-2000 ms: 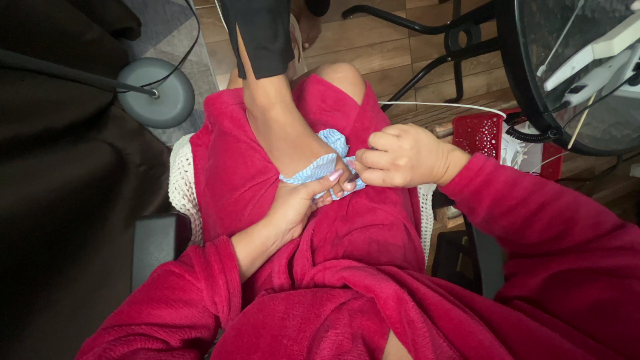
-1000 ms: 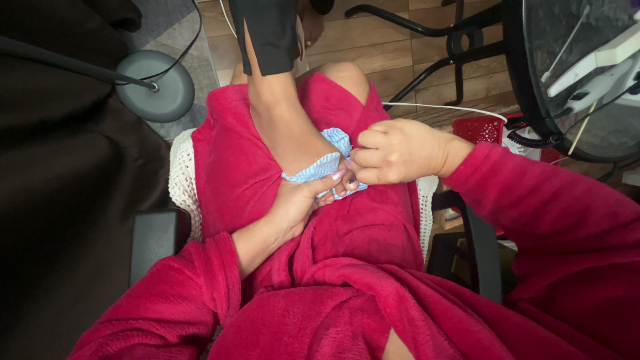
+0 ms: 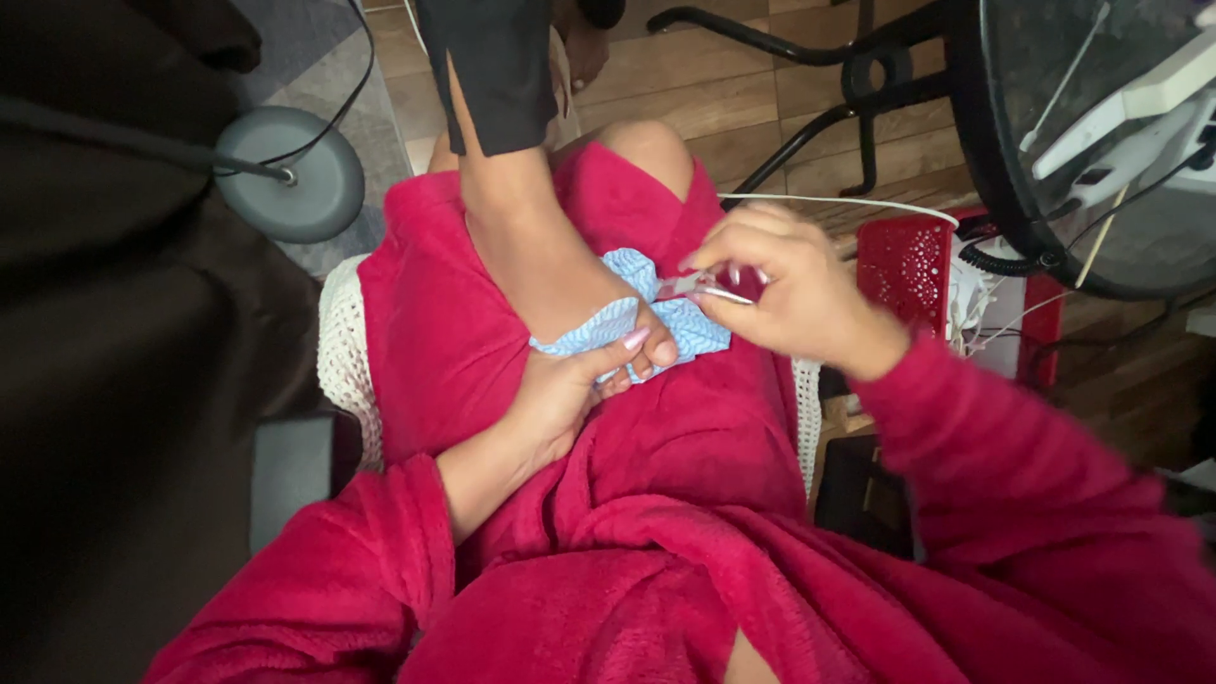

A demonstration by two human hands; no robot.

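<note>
Another person's bare foot (image 3: 560, 266) rests on my lap, over my red robe, with a blue-and-white patterned cloth (image 3: 698, 328) around and under its toes. My left hand (image 3: 565, 380) grips the foot at the toes, thumb on top and over the cloth's edge. My right hand (image 3: 798, 285) is just right of the toes and holds a small shiny metal tool (image 3: 717, 290) that looks like nail nippers or clippers. The tool's tip points left at the cloth, above the big toe; its exact shape is blurred.
A round glass table (image 3: 997, 142) with a black metal frame stands at the upper right. Below it is a red perforated basket (image 3: 902, 275) with cables. A grey round stand base (image 3: 294, 176) is at the upper left, near a black armrest (image 3: 290, 480). A white cable crosses behind my right hand.
My right hand has moved away from the toes to the right, and the metal tool in it now shows. My left hand stays on the foot.
</note>
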